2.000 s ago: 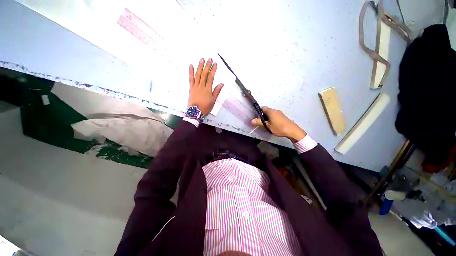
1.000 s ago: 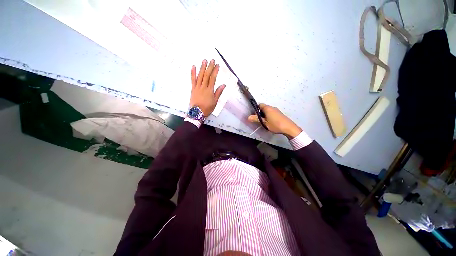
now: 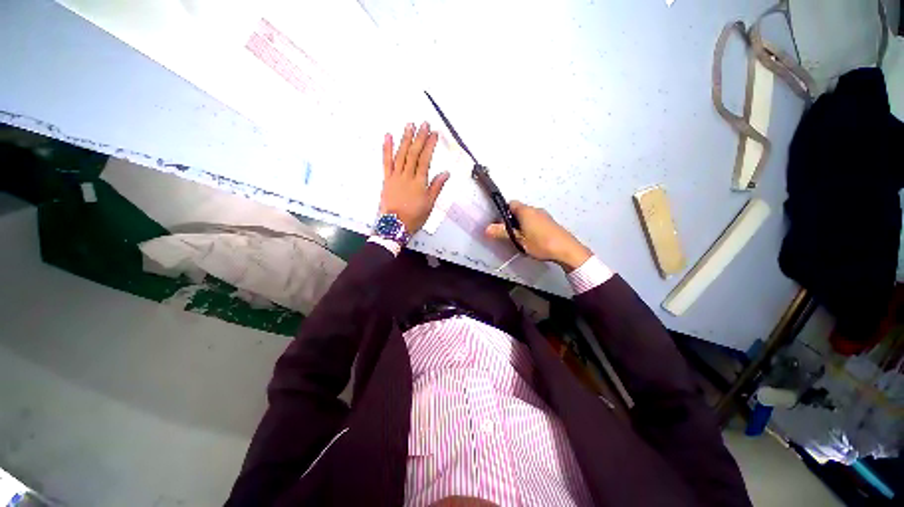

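Long black tailor's shears [image 3: 481,172] stand over the table in the head view, tip pointing up and left, blades looking together. My right hand [image 3: 535,235] grips their handles near the table's front edge. My left hand [image 3: 409,178] lies flat with fingers spread, left of the shears, on what looks like glaring white cloth or paper. The sheet's edges are washed out there. A clear ruler with a pinkish tint [image 3: 468,219] lies between my hands, partly covered by the right hand. A thin white sliver [image 3: 509,262] is beside the right hand.
A tan block [image 3: 659,232] and a cream strip [image 3: 718,256] lie to the right. A grey-brown looped band [image 3: 729,86] lies over a pale strip behind them. Black cloth [image 3: 845,198] hangs at the right edge. Crumpled pale fabric [image 3: 238,259] lies below the table's left front edge.
The shears' tip has shifted slightly up and left, and the right hand slightly left. The left hand stays flat, appearing slightly lower and to the right.
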